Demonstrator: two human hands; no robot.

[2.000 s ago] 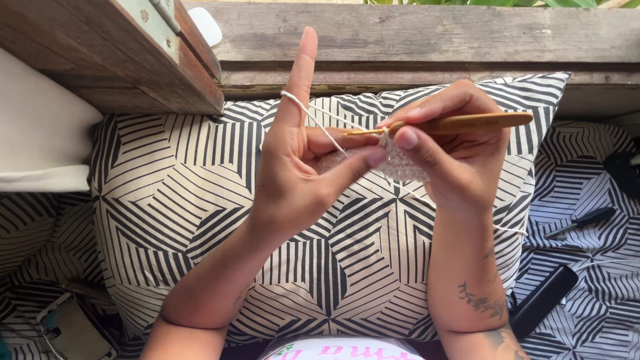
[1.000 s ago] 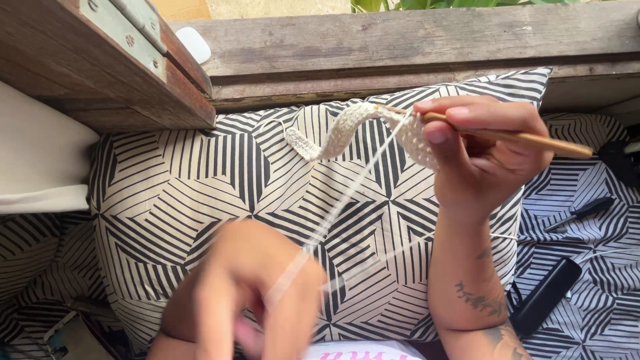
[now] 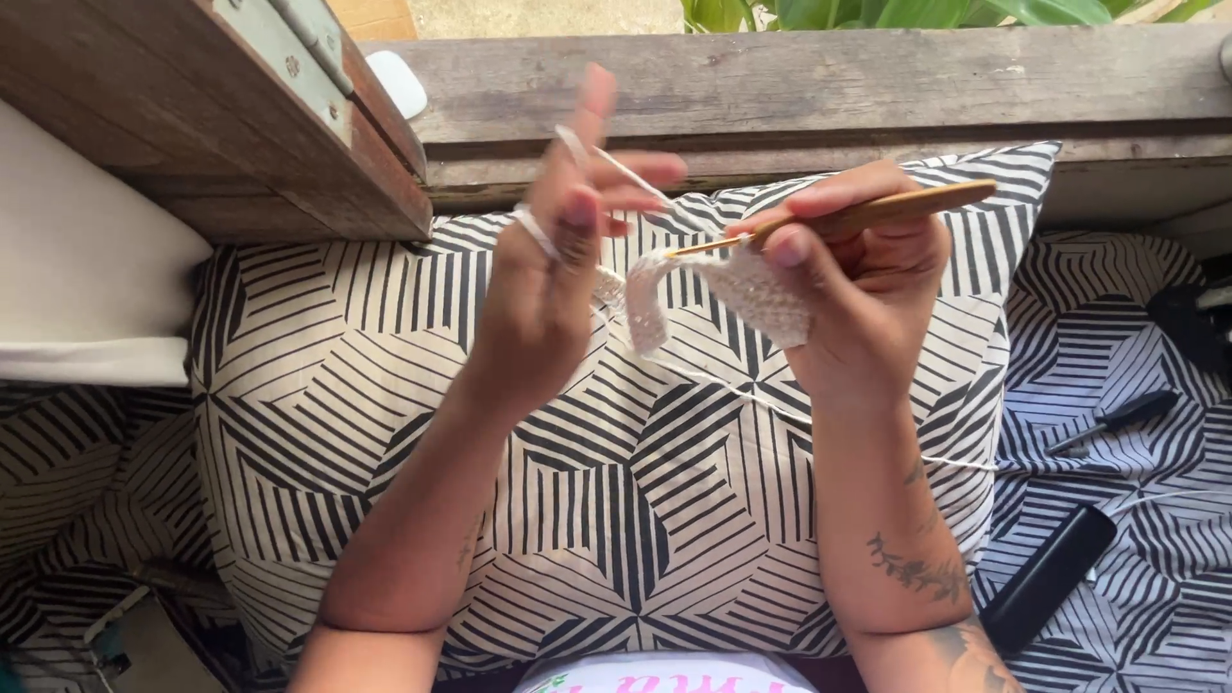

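My right hand (image 3: 857, 260) grips a crochet hook with a wooden handle (image 3: 900, 204) and pinches a strip of cream crochet fabric (image 3: 756, 294) beside it. The hook's metal tip points left at the fabric's upper edge. To the left, my left hand (image 3: 568, 231) is raised with its fingers spread and blurred. White yarn (image 3: 630, 173) loops around its index finger and near the thumb, then runs to the hook. The fabric's folded end hangs between the hands. More yarn passes below the fabric and behind my right forearm.
A patterned cushion (image 3: 577, 481) lies beneath my forearms. Beyond it is a weathered wooden sill (image 3: 770, 87), with a wooden frame bearing a hinge (image 3: 308, 48) at upper left. A black cylindrical case (image 3: 1049, 577) and a dark-handled tool (image 3: 1136, 412) lie on the striped cloth at right.
My left hand has risen from low over the cushion to beside the fabric, with yarn around its index finger. My right hand still holds the hook; the fabric's free end hangs lower and is more folded.
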